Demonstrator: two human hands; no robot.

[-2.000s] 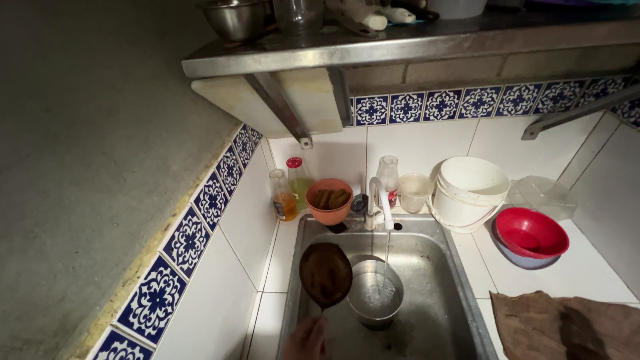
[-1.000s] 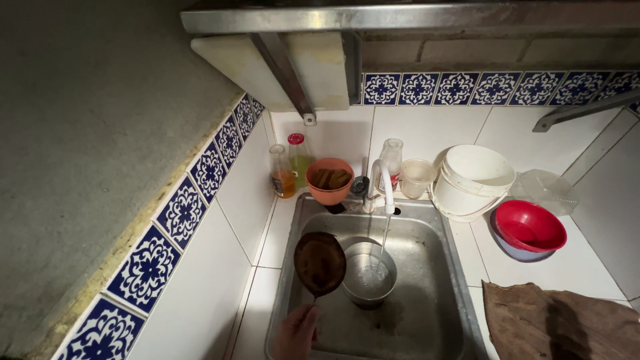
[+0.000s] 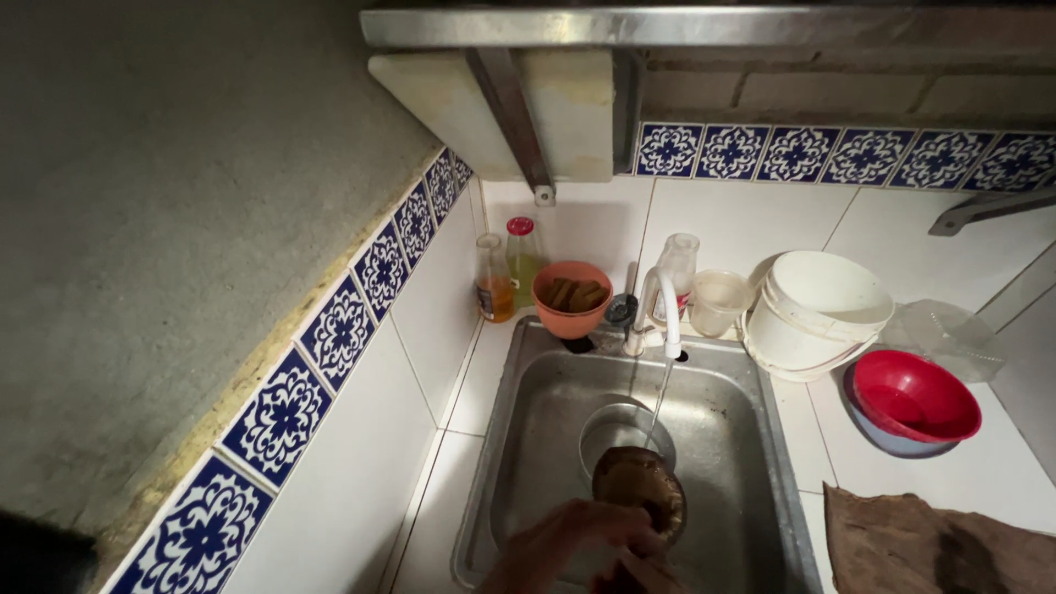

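Note:
A dark brown, round-bowled utensil with a thin handle (image 3: 635,483) is tilted over the sink, just in front of the metal bowl (image 3: 598,437). My left hand (image 3: 577,528) comes in from the lower left, its fingers at the utensil's near edge where the handle joins. Below it, my right hand (image 3: 643,569) is close to the handle; blur and shadow hide its grip. A thin stream of water (image 3: 662,396) falls from the white faucet (image 3: 667,318) into the metal bowl, which rests in the stainless steel sink (image 3: 726,462).
Behind the sink stand glass bottles (image 3: 495,285), an orange bowl (image 3: 572,318) of brown pieces and a clear plastic cup (image 3: 719,301). To the right are a white bucket (image 3: 804,330), a red bowl (image 3: 916,396) and a brown cloth (image 3: 899,528). A metal shelf (image 3: 660,26) hangs above.
The utensil has moved right, from beside the metal bowl to in front of it. A second hand has come into view by the handle. The view has tilted down.

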